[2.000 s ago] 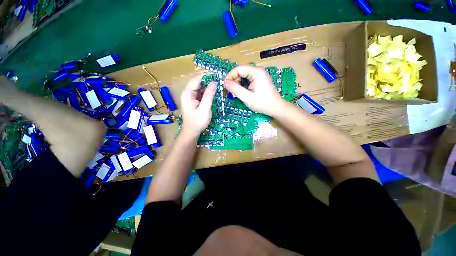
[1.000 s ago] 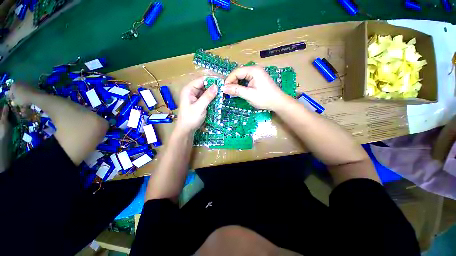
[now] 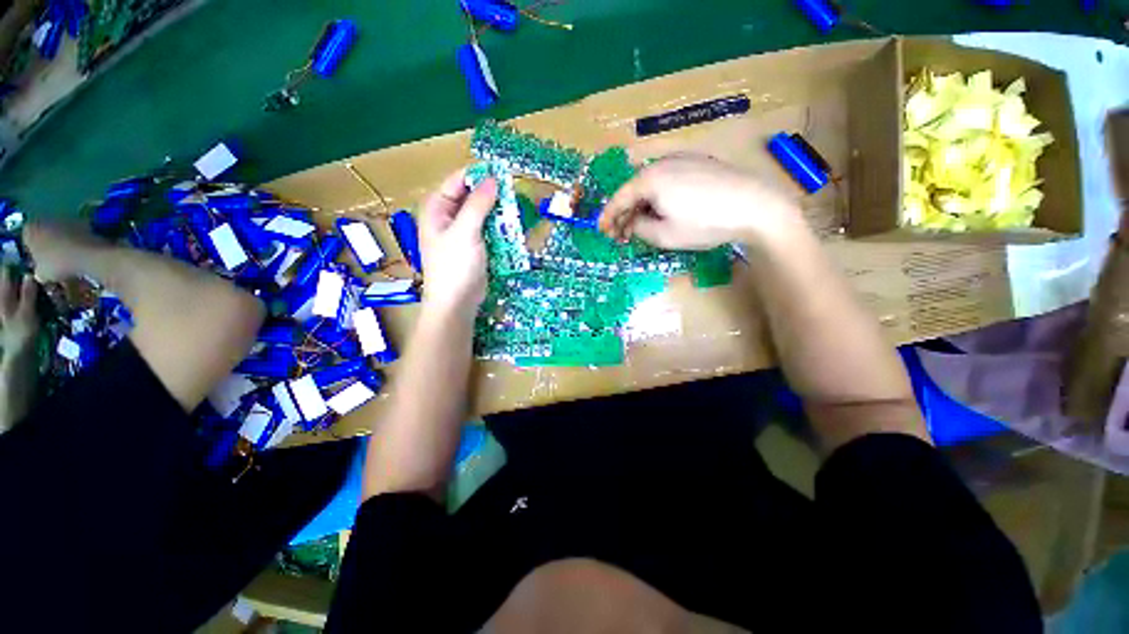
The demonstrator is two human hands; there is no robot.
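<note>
My left hand (image 3: 456,235) grips one end of a green-white circuit board strip (image 3: 506,223) between thumb and fingers, over overlapping green circuit boards (image 3: 551,310). My right hand (image 3: 675,204) is to the right, palm down with fingers curled, above the boards; whether its fingertips hold anything is hidden. A blue battery pack with a white label (image 3: 560,206) lies on the boards between my hands, just left of my right fingertips. The boards lie on a brown cardboard sheet (image 3: 916,291).
A battery pile (image 3: 297,310) is at left, beside a neighbour's arm (image 3: 161,291). An open carton (image 3: 873,149) with yellow pieces (image 3: 972,155) is at right. A black strip (image 3: 693,115) and a loose blue pack (image 3: 800,162) lie beyond the boards. Blue packs lie on the green surface (image 3: 372,112).
My right hand has moved right, away from the strip and my left hand. A blue pack now shows between my hands. Packs on the green surface have shifted left.
</note>
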